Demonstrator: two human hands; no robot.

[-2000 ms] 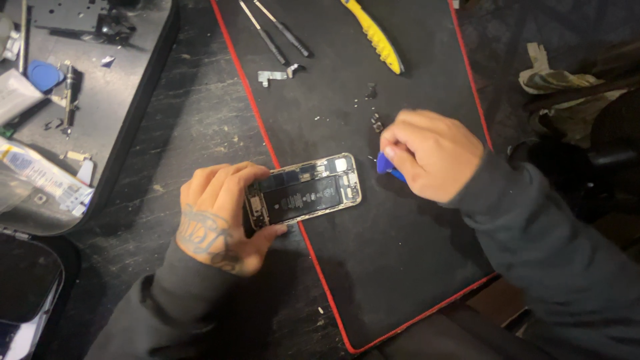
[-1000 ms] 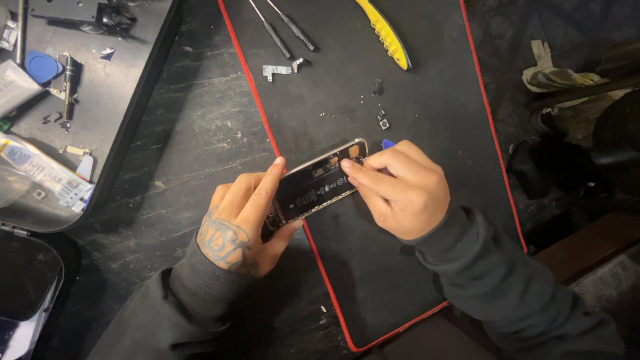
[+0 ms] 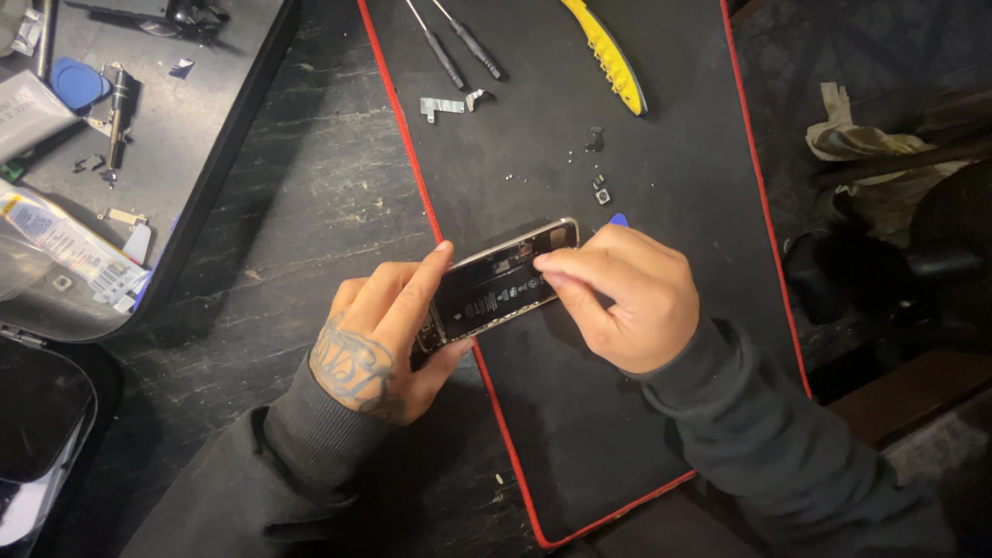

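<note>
An opened smartphone body [image 3: 496, 291], its battery and inner parts exposed, is tilted over the left red edge of the black mat. My left hand [image 3: 387, 341] grips its lower end between fingers and thumb. The fingertips of my right hand [image 3: 632, 298] are pinched together at the upper inner part of the phone. A blue plastic pick [image 3: 618, 220] shows behind the right hand's knuckles; whether the hand holds it is hidden. Beyond the phone lie a small camera module [image 3: 602, 196], a small black part [image 3: 594, 139] and several tiny screws.
Farther up the mat [image 3: 604, 434] are two screwdrivers [image 3: 446, 58], metal brackets [image 3: 442, 107] and a yellow-handled tool [image 3: 612, 66]. At the left, a tray [image 3: 194, 132] holds a blue pick [image 3: 79, 83], a tube [image 3: 70, 244] and loose parts. An open case [image 3: 46, 418] sits below it.
My right hand has moved left from beside the phone onto its upper part. The phone, lying flatter two seconds ago, is now tilted in my left hand.
</note>
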